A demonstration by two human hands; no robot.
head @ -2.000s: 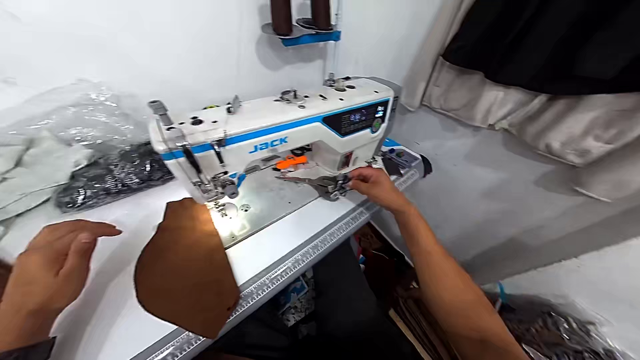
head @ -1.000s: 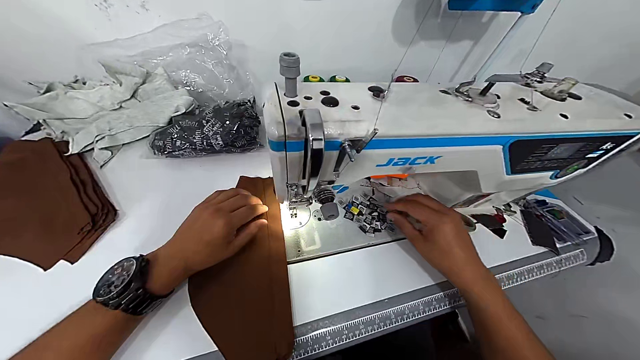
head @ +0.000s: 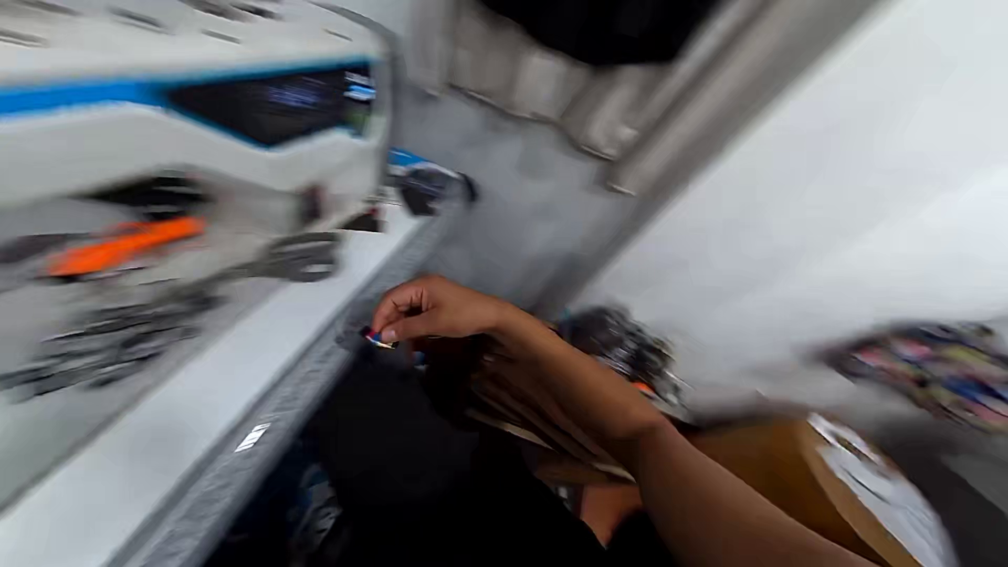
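Observation:
My right hand (head: 433, 309) pinches a small multicoloured tag (head: 379, 339) between thumb and fingers, just off the front edge of the sewing table. To its left stands a white and blue Jack sewing machine (head: 260, 165), cut off by the frame. Under the machine's arm lie an orange-handled tool (head: 126, 246), a pair of metal scissors (head: 299, 256) and a blurred heap of small tags (head: 110, 346). My left hand is out of view, as is the brown fabric by the needle.
A measuring tape strip (head: 252, 437) runs along the table's front edge. Brown pieces (head: 520, 409) hang below my right forearm. A dark plastic-wrapped bundle (head: 622, 346) and a cardboard box (head: 756, 457) stand at the right. Grey cloth (head: 535, 79) hangs above.
My right hand has moved from the tag heap out past the table's front edge, with a tag in its fingers. The view has swung right, leaving my left hand and the brown fabric outside it.

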